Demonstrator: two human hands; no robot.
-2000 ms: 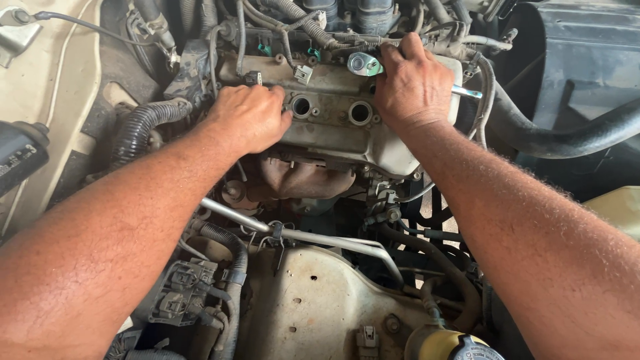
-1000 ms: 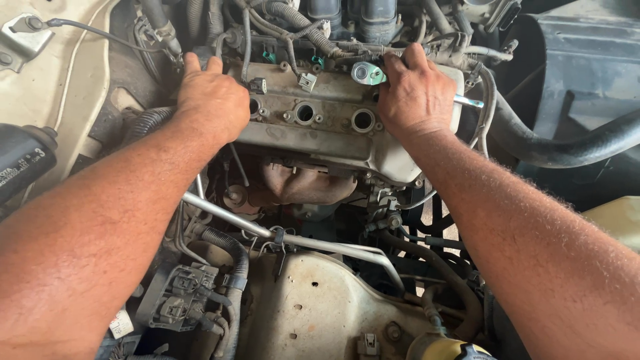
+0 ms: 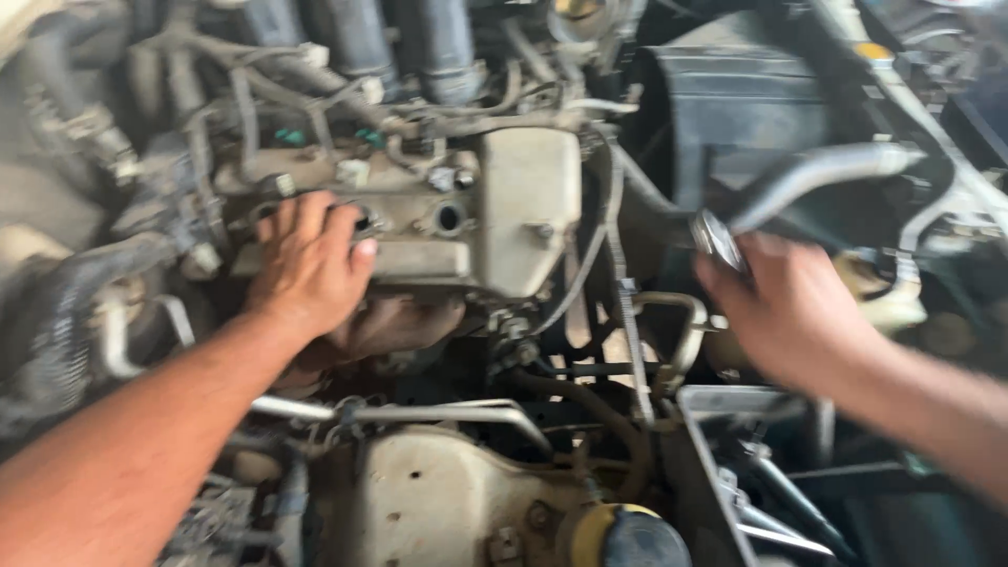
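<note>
My left hand (image 3: 311, 260) rests with fingers spread on the engine's valve cover (image 3: 425, 260), beside a round spark plug hole (image 3: 449, 218); nothing shows in its grip. My right hand (image 3: 787, 307), blurred, is off to the right of the engine, closed around a metal ratchet (image 3: 717, 240) whose rounded head sticks out past the fingers. Most of the tool's handle is hidden by the hand. Below that hand sits an open tray (image 3: 713, 472) with several metal tools (image 3: 795, 496) in it.
Wiring and hoses (image 3: 236, 55) run behind the valve cover. An exhaust manifold (image 3: 402, 327) lies below it. At the bottom are a strut tower (image 3: 425, 488) and a reservoir with a dark cap (image 3: 646, 543). A black plastic housing (image 3: 748, 110) and a thick hose (image 3: 827, 169) lie at the right.
My right hand has left the valve cover and moved right with the ratchet. My left hand has come down onto the cover's spark plug holes. The view has swung right.
</note>
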